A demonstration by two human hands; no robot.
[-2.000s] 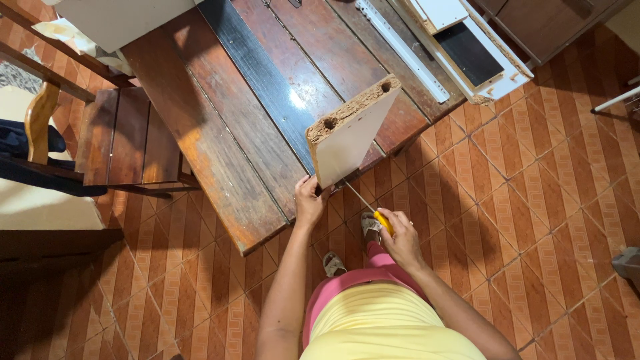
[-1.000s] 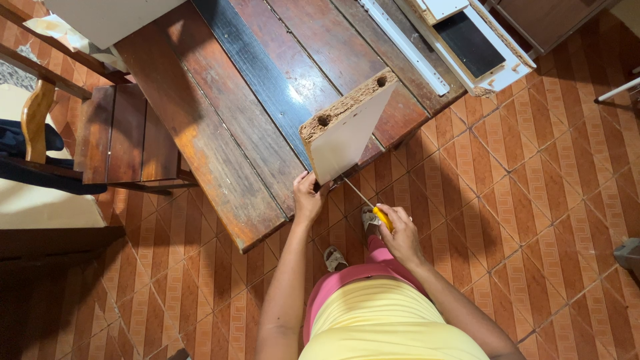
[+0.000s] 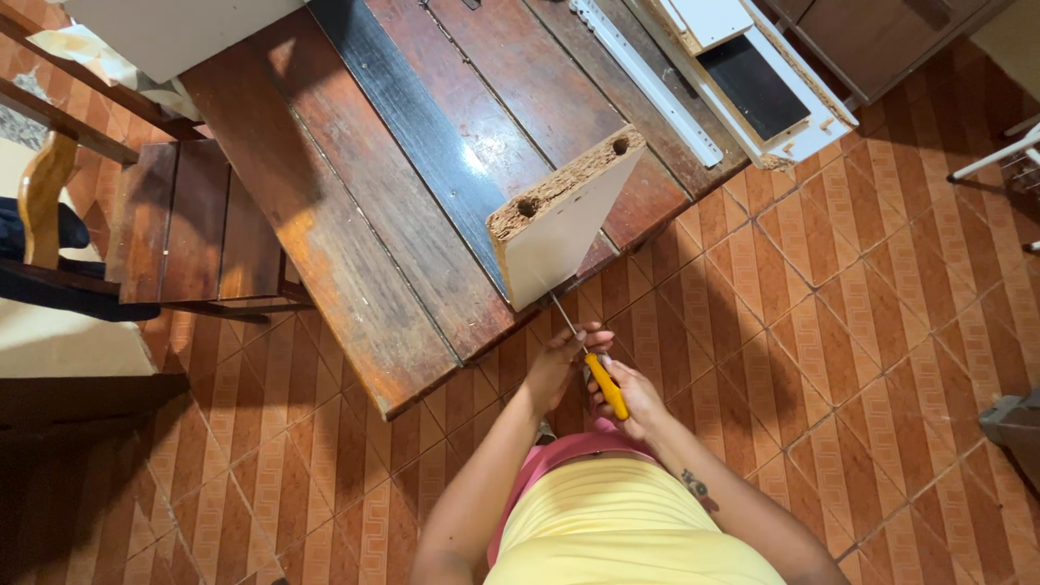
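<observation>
A white particleboard panel (image 3: 569,215) stands on edge at the near edge of the wooden table (image 3: 357,203), its raw edge with two holes facing up. My right hand (image 3: 638,398) holds the yellow handle of a screwdriver (image 3: 608,388), whose thin shaft points up at the panel's lower near end; where its tip ends is hard to see. At the shaft, just above the handle, is my left hand (image 3: 565,357), its fingers touching or close around the metal. A black strip (image 3: 406,122) runs along the tabletop behind the panel.
A white metal drawer rail (image 3: 650,85) and white board pieces (image 3: 780,81) lie at the table's right. A large white panel (image 3: 187,32) is at upper left. A wooden chair (image 3: 195,219) stands left of the table, and a white metal rack (image 3: 995,158) at far right.
My left hand has left the panel's near corner and moved down and right to the screwdriver's shaft. The panel stays standing, and my right hand keeps the yellow handle.
</observation>
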